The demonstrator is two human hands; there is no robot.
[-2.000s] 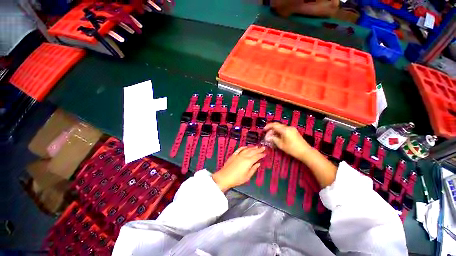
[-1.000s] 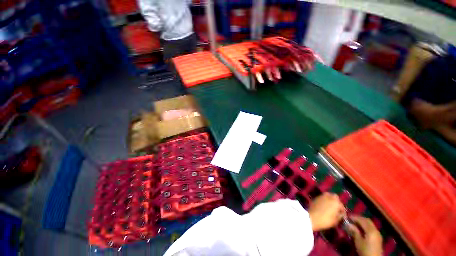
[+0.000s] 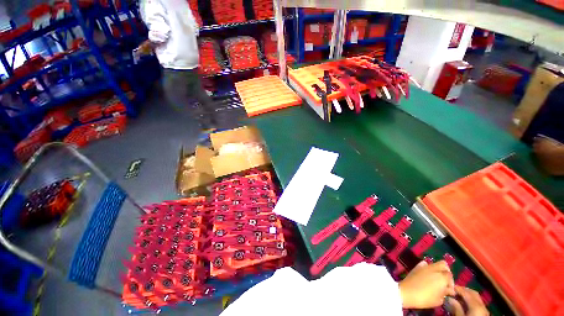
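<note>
Wristwatches with crimson straps and dark square faces [image 3: 366, 247] lie in overlapping rows on the green bench at the lower right. My left hand [image 3: 427, 285] is over the watches, its fingers bent and close together. My right hand [image 3: 469, 302] is beside it, cut off by the lower edge, with a small dark thing at its fingers, apparently a watch. The two hands nearly touch. Whether my left fingers hold anything is hidden. A white paper sheet [image 3: 307, 187] with a side tab lies left of the watches.
An empty orange compartment tray [image 3: 495, 216] lies behind the watches. Filled watch trays [image 3: 247, 225] stand low at left on a cart with a blue handle panel [image 3: 99, 234]. Cardboard boxes [image 3: 238, 154] sit beside the bench. A person [image 3: 173, 43] stands in the aisle; another person's arm shows at right.
The view has swung left, bringing the aisle, cart and racks into sight. My hands have shifted to the lower right of the picture, still close together over the watches.
</note>
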